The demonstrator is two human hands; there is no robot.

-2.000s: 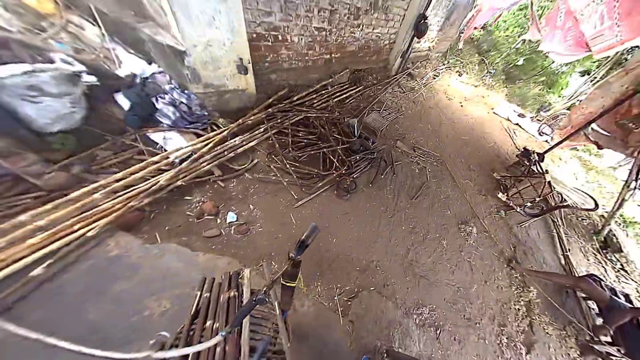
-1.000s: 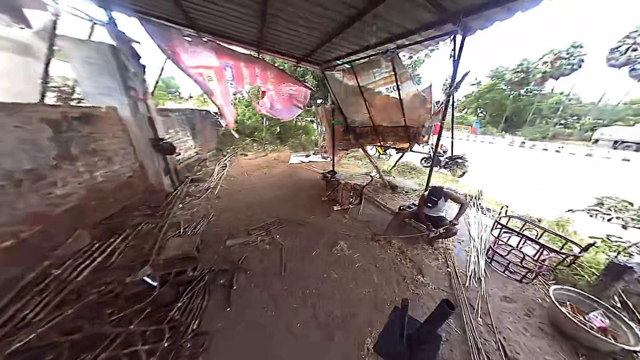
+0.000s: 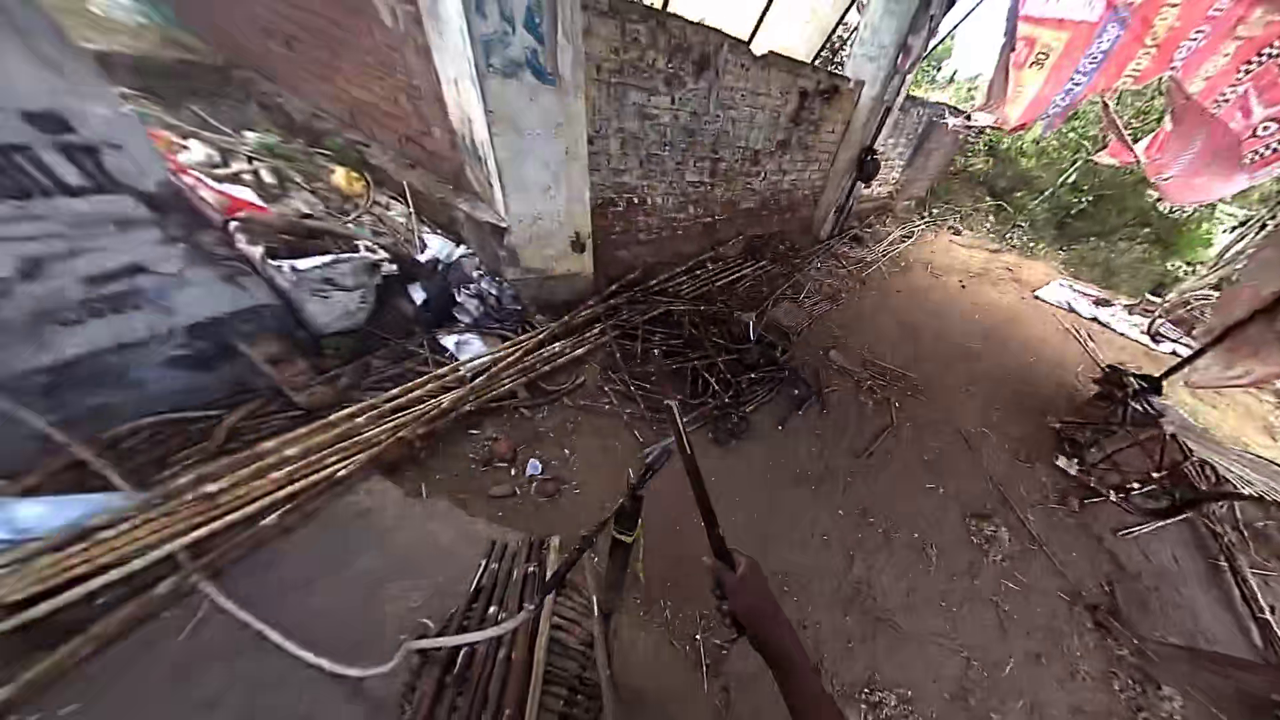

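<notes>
My right hand (image 3: pixel 738 592) is closed around the lower end of a thin dark stick or rod (image 3: pixel 700 485), which points up and away from me. Left of it stands a dark post (image 3: pixel 625 530) with a yellow band near its top. A dark strap or cord runs from the post top down to a pale rope (image 3: pixel 350 668) that loops off to the left. Below the post lies a rack of dark wooden slats or canes (image 3: pixel 500 640). My left hand is not in the frame.
Long canes (image 3: pixel 400 415) lie diagonally at the left, beside a tangled pile of sticks (image 3: pixel 690 345) near a brick wall (image 3: pixel 710 140). Stuffed sacks (image 3: pixel 325 285) stand at the left. A tangled frame (image 3: pixel 1130 450) lies at the right on the dirt ground (image 3: pixel 880 560).
The view has swung right and then back left. My right hand now shows with the stick, which neither earlier frame plainly shows. The person seated on the right one second ago is out of view.
</notes>
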